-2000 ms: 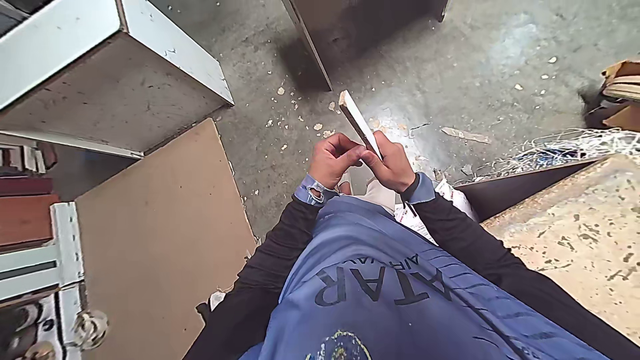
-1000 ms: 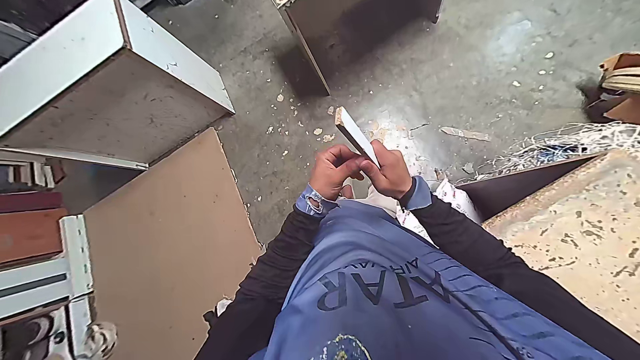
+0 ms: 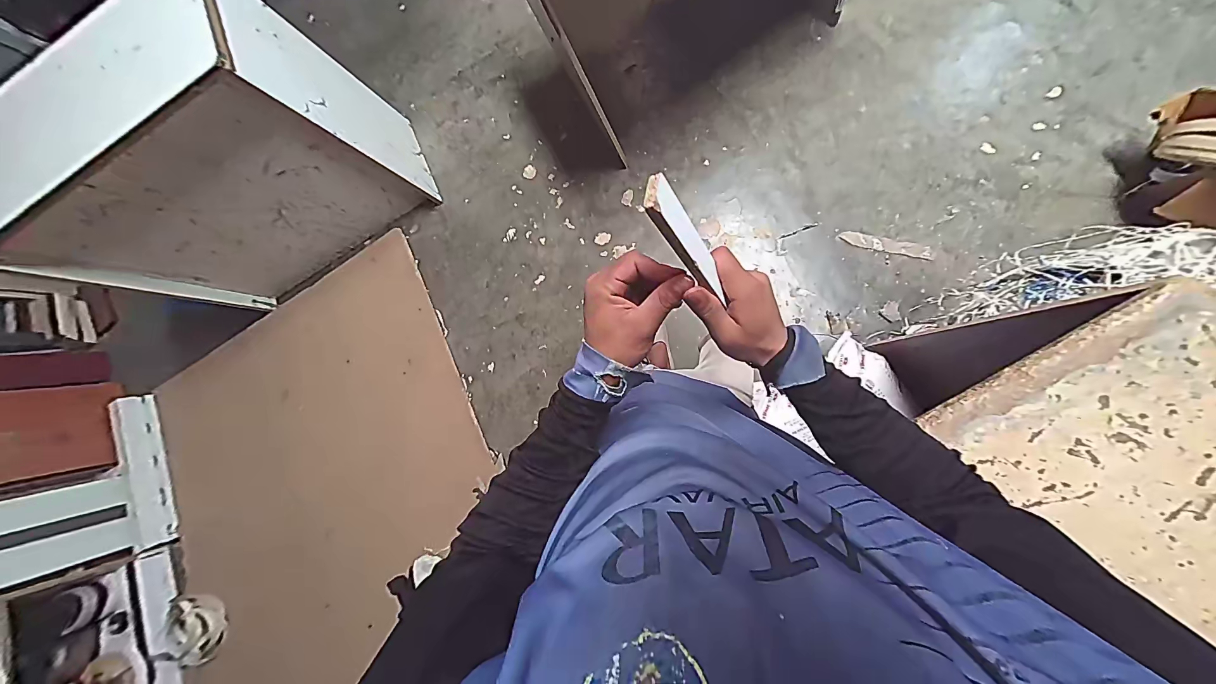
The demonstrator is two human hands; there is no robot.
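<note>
A narrow strip of laminated chipboard [image 3: 686,233], with a white face, a dark side and a raw end, points up and slightly left from my hands. My right hand [image 3: 746,309] is closed around its lower part. Against its dark side, my left hand [image 3: 632,306] has thumb and index fingertip pinched together, close to my right thumb. Whether something small lies between those fingertips cannot be made out. Both hands are in front of my blue shirt [image 3: 703,532], over the concrete floor.
At left stand a white-edged cabinet [image 3: 328,104], a large brown board [image 3: 323,427] and stacked panels [image 3: 57,427]. A dark panel [image 3: 589,85] is at top. Right are a worn chipboard surface [image 3: 1111,437], tangled white strapping [image 3: 1064,271] and a cardboard box [image 3: 1187,142]. Chips litter the floor.
The strip has tilted a little in my right hand. My hands stay close together around it.
</note>
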